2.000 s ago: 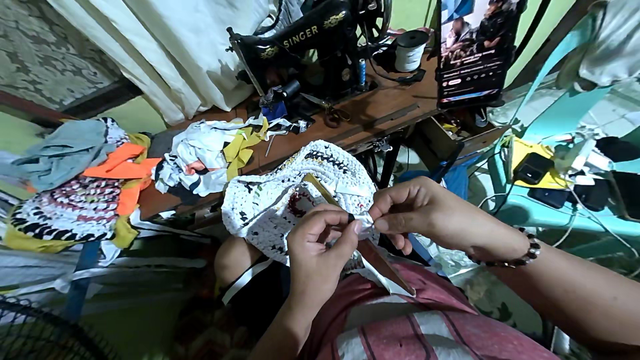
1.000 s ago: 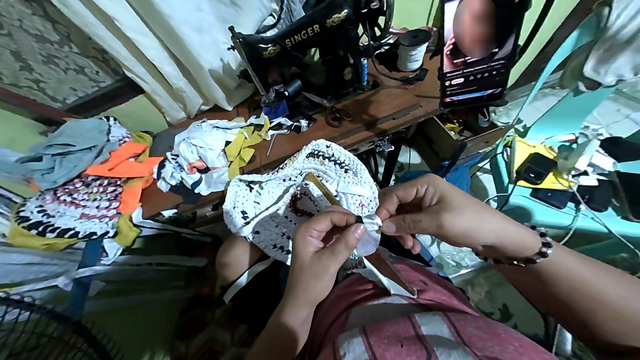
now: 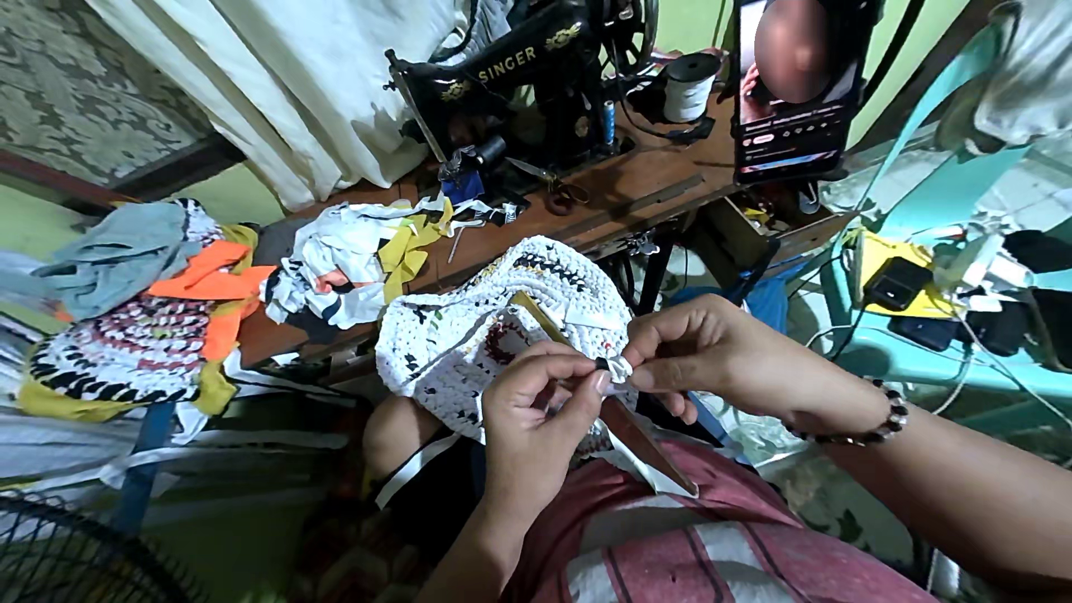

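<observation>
My left hand [image 3: 544, 410] pinches one side of a small bunched end of white fabric strip [image 3: 618, 367] with a dark bit on it. From the other side, the fingertips of my right hand [image 3: 703, 360] grip the same strip. Below and behind them, a white crocheted rag piece [image 3: 452, 343] with black and dark red flecks lies over my lap. A flat wooden tool [image 3: 649, 452], yellowish at its upper end, lies slantwise across it, partly hidden by my hands.
A black Singer sewing machine [image 3: 519, 63] stands on a wooden table [image 3: 620, 197] with scissors [image 3: 553, 188] and a thread spool [image 3: 691, 88]. Cloth scraps [image 3: 335, 260] and a round rag mat [image 3: 126, 352] lie left. A phone [image 3: 796, 92] is upright behind; a teal chair [image 3: 938, 209] holds chargers.
The white strip between my fingertips has changed shape and looks more bunched than a second ago. Both hands stay in nearly the same place.
</observation>
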